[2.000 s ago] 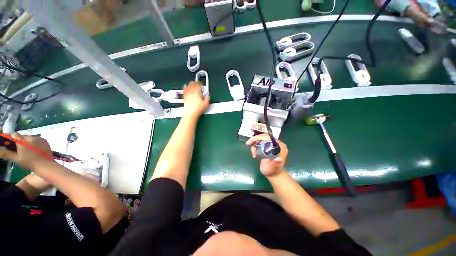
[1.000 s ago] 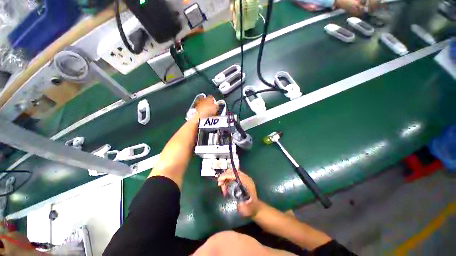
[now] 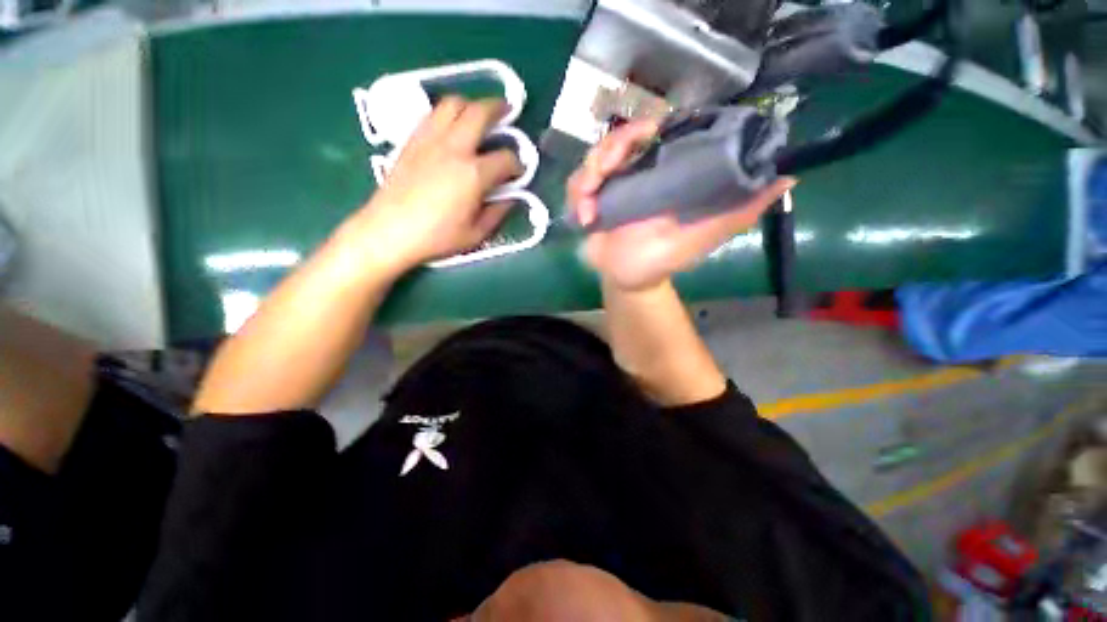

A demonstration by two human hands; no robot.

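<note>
Three white plastic housings (image 3: pixel 507 83) lie side by side on the green bench, left of centre, their round loop ends facing right. My left hand (image 3: pixel 443 182) lies over them with its fingers on and between the loops, hiding their middle parts. My right hand (image 3: pixel 643 237) holds the grey electric screwdriver (image 3: pixel 692 170) tilted almost flat, its thin tip pointing left close to the nearest housing's round end. Its black cord runs off to the upper right. No screw can be made out at the tip.
The metal screw feeder (image 3: pixel 668 51) stands just beyond my right hand. A second grey driver (image 3: pixel 819 51) rests beside it. The mallet's black handle (image 3: pixel 781 255) lies right. A white board (image 3: pixel 79 182) and another person's arm (image 3: pixel 43 383) are left. Blue cloth (image 3: pixel 1008 318) hangs right.
My left hand has come back from the conveyor to the near bench, where three housings now lie under it. The driver has turned from upright to nearly flat. The view has tilted down.
</note>
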